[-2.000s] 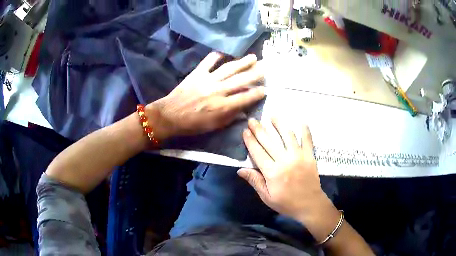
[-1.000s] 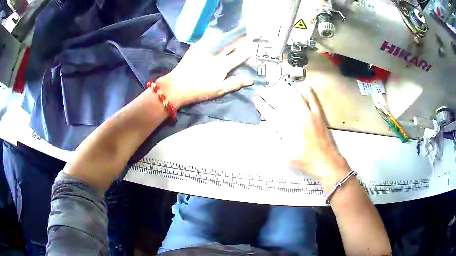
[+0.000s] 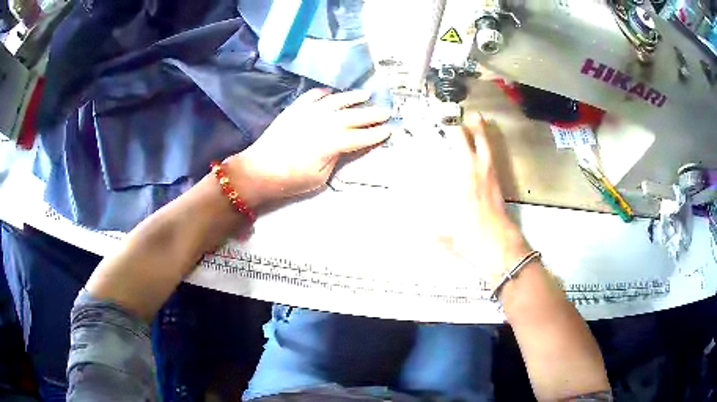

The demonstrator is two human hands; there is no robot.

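Note:
The dark navy-grey cloth [image 3: 157, 133] lies bunched on the table to the left of the machine head. My left hand [image 3: 314, 145] lies flat with its fingers pointing to the needle area, over the cloth's right part. The presser foot area [image 3: 405, 118] is washed out by glare, so the needle and seam are unclear. My right hand [image 3: 479, 188] is just right of the foot, fingers stretched forward and partly lost in glare. Whether it touches cloth cannot be told.
The sewing machine [image 3: 566, 47] with HIKARI lettering stands at the upper right. On its bed lie a red and black pouch [image 3: 550, 106] and slim green and yellow tools [image 3: 613, 196]. A bright blue bar [image 3: 291, 31] is at the top. A printed ruler [image 3: 354, 284] runs along the front edge.
Both hands and the cloth have moved up to the machine's foot since the earliest frame. Since one second ago, the cloth between the hands has largely gone from view, and the view has shifted slightly.

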